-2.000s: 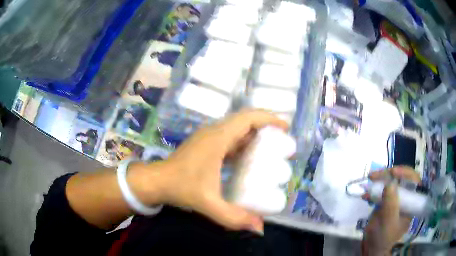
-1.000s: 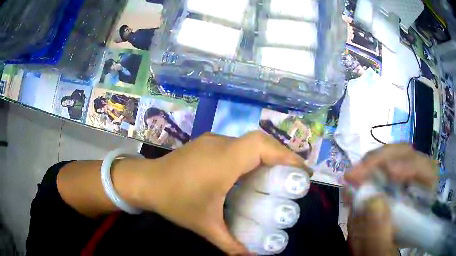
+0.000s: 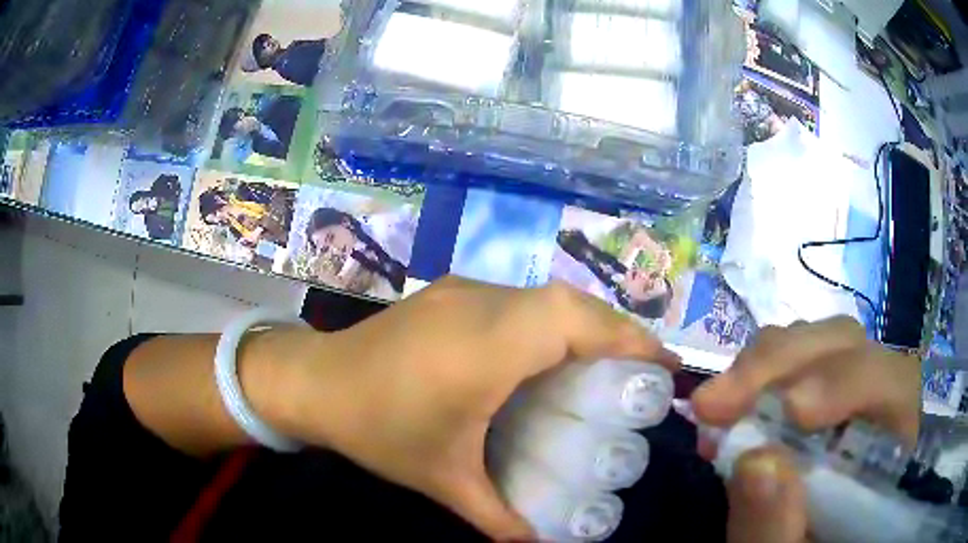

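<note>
My left hand [image 3: 425, 392] is closed around three white housings [image 3: 578, 451], fanned one below another, their round marked ends facing right. It holds them above my dark-clothed lap, in front of the table edge. My right hand [image 3: 812, 408] holds a translucent whitish dispenser [image 3: 839, 488] at the lower right. Its front end points left toward the top housing's round end, close to it. A small pale tip shows near my right fingertips; whether it touches the housing I cannot tell. The dispenser's rear is blurred near the picture's edge.
A clear blister tray [image 3: 531, 164] with white housings in two columns lies ahead. Stacked trays with blue edges [image 3: 117, 85] stand left. Photo pictures cover the table. At right lie a crumpled white sheet [image 3: 791, 228], a black phone-like rectangle [image 3: 905, 249] and a thin black cable [image 3: 833, 246].
The three housings came down from beside the tray to above my lap, round ends now showing. My right hand brought the dispenser left, from over the white sheet to close beside them.
</note>
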